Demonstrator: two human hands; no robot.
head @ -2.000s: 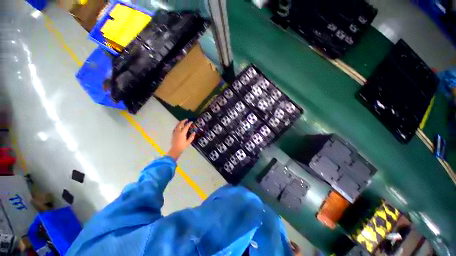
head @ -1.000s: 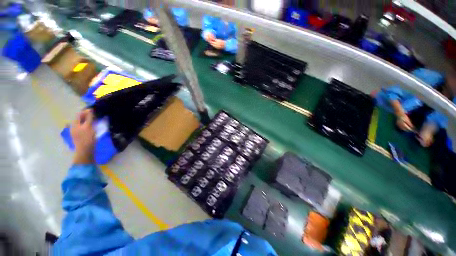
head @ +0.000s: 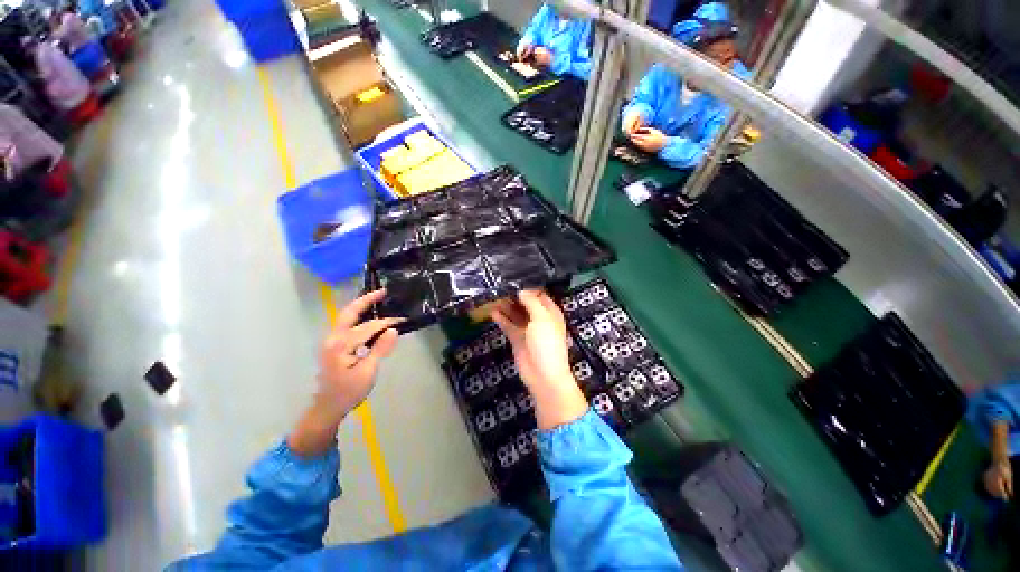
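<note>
My left hand (head: 356, 360) grips the near left edge of an empty glossy black blister tray (head: 464, 251). My right hand (head: 535, 333) grips the same tray's near edge further right. The tray is tilted above the bench, over the near end of a filled tray. The filled tray (head: 626, 374) lies on the green bench, with rows of dark cases that show white blocks with round black holes; its far left part is hidden by the held tray and my right arm. A stack of dark grey cases (head: 738, 508) stands to its right.
A blue bin with yellow items (head: 375, 154) and cardboard cartons (head: 356, 76) stand beyond the held tray. A blue bin (head: 327, 229) is at left. Metal posts (head: 593, 123) rise from the bench. More black trays (head: 884, 408) lie opposite, near blue-coated workers (head: 685, 106). Another blue bin (head: 84, 480) is at lower left.
The view has swung left and up along the aisle. My right hand has come into view, and both hands now hold the empty tray, which has come nearer, over the filled tray.
</note>
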